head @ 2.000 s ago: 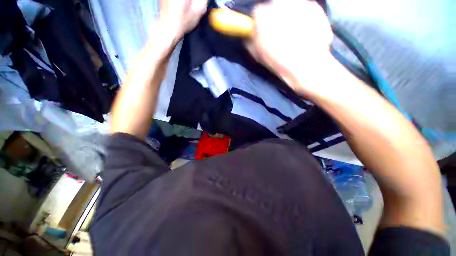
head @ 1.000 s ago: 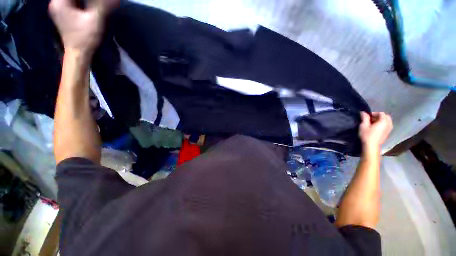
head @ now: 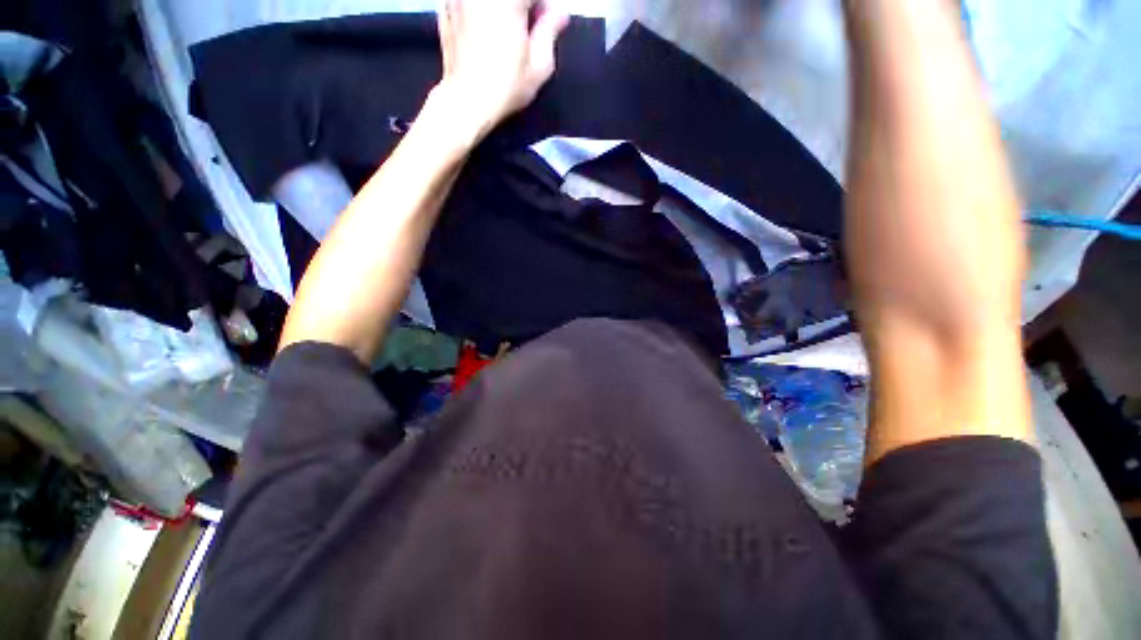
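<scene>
A dark garment [head: 563, 250], black outside with pale grey-blue parts showing, lies spread in front of me. Its long dark upper band [head: 325, 81] has a notch near the top middle. My left hand [head: 501, 56] is at the upper middle of the garment, over the dark cloth. Its thumb stands apart, but the fingertips are cut off by the top edge, so a grip cannot be told. My right forearm reaches up past the garment's right end, and the right hand is out of the picture at the top.
The white table cover [head: 782, 63] shows behind the garment. A teal hose [head: 1082, 225] runs at the right. Dark clothing [head: 94, 188] is piled at the left, with clear plastic bags [head: 163, 356] below it. More plastic [head: 820, 425] and a red item [head: 471, 366] show near my body.
The garment has moved left and lies flatter. My left hand has moved right along it. My right hand has left the garment's right end and gone up out of the picture.
</scene>
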